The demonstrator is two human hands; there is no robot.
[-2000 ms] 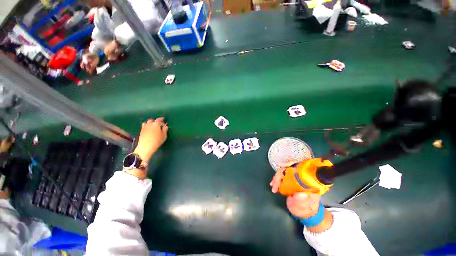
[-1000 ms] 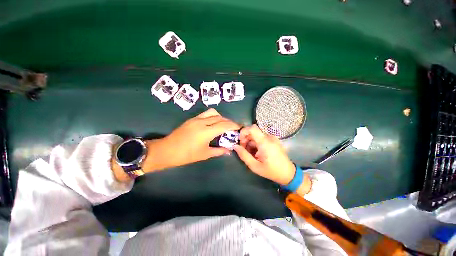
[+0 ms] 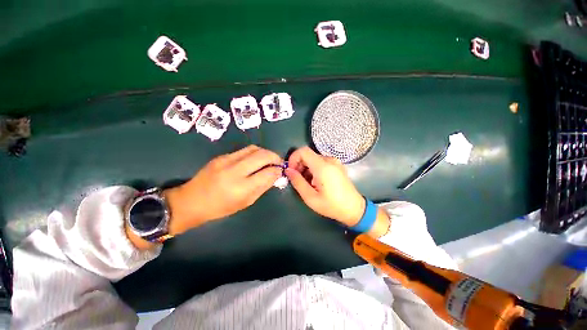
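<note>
A small white housing [image 3: 281,182] is held between my two hands at the centre, mostly hidden by the fingers. My left hand [image 3: 228,180] grips it with bent fingers from the left. My right hand [image 3: 326,184] pinches at a tiny dark blue part [image 3: 284,166] at its upper edge; I cannot tell whether it is part of the housing. The orange electric screwdriver [image 3: 437,285] hangs beside my right wrist, not held.
Several white housings [image 3: 245,112] lie in a row beyond my hands, others [image 3: 331,34] on the lighter green strip. A round dimpled dish [image 3: 345,126] stands right of the row. Tweezers [image 3: 423,170] touch a white pad [image 3: 459,149]. A black tray [image 3: 566,138] is at the right edge.
My right hand has let go of the screwdriver and joined my left, which came in from the far left. Since one second ago the held housing has turned and shows less. The view has shifted.
</note>
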